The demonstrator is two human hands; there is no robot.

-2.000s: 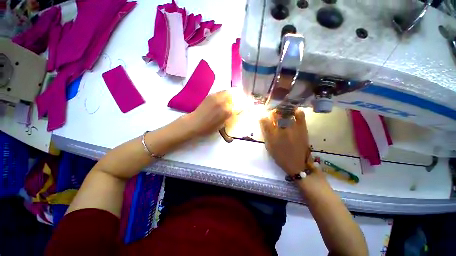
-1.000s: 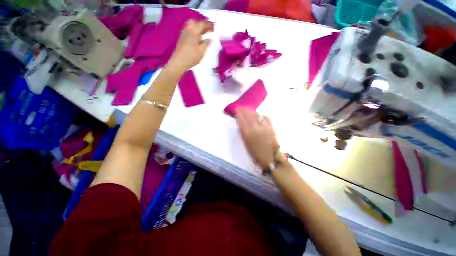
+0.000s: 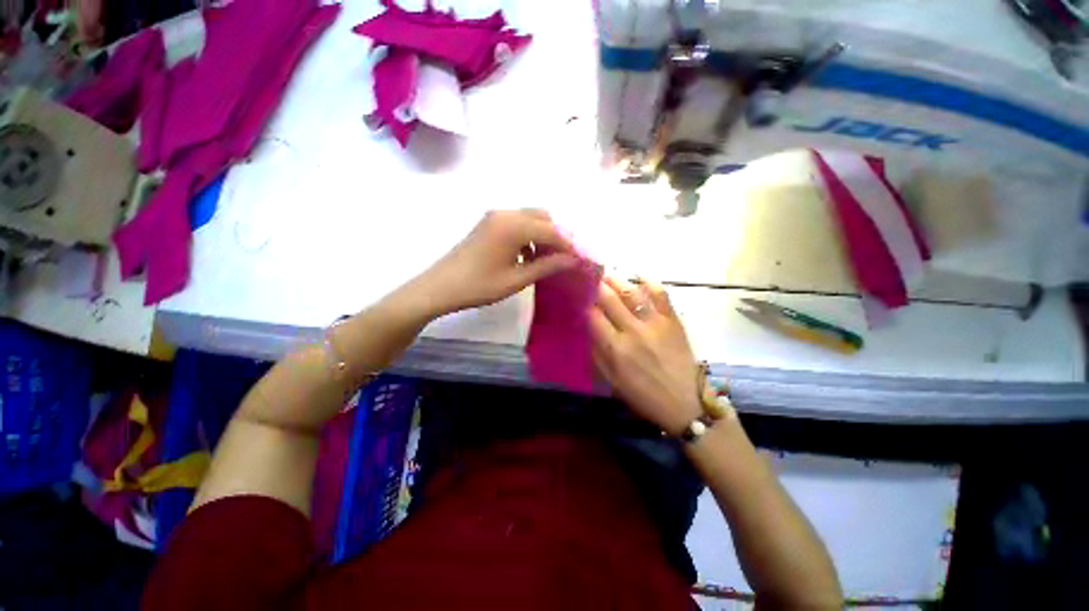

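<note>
A small magenta piece hangs over the table's front edge between my hands. My left hand pinches its upper end with thumb and fingers. My right hand holds its right side near the top. Whether it is one layer or several I cannot tell. The sewing machine's presser foot and needle area is just behind my hands, washed out by the lamp. No cloth can be made out under the foot.
A pile of magenta and pale pieces lies at the back; large magenta panels lie at left beside a second machine. Thread snips and a magenta and pale bundle lie right of the needle. Blue crates stand below.
My left hand has come back from the large panels to the front of the machine. My right hand has moved there too. The two loose magenta pieces are gone from the table left of the needle.
</note>
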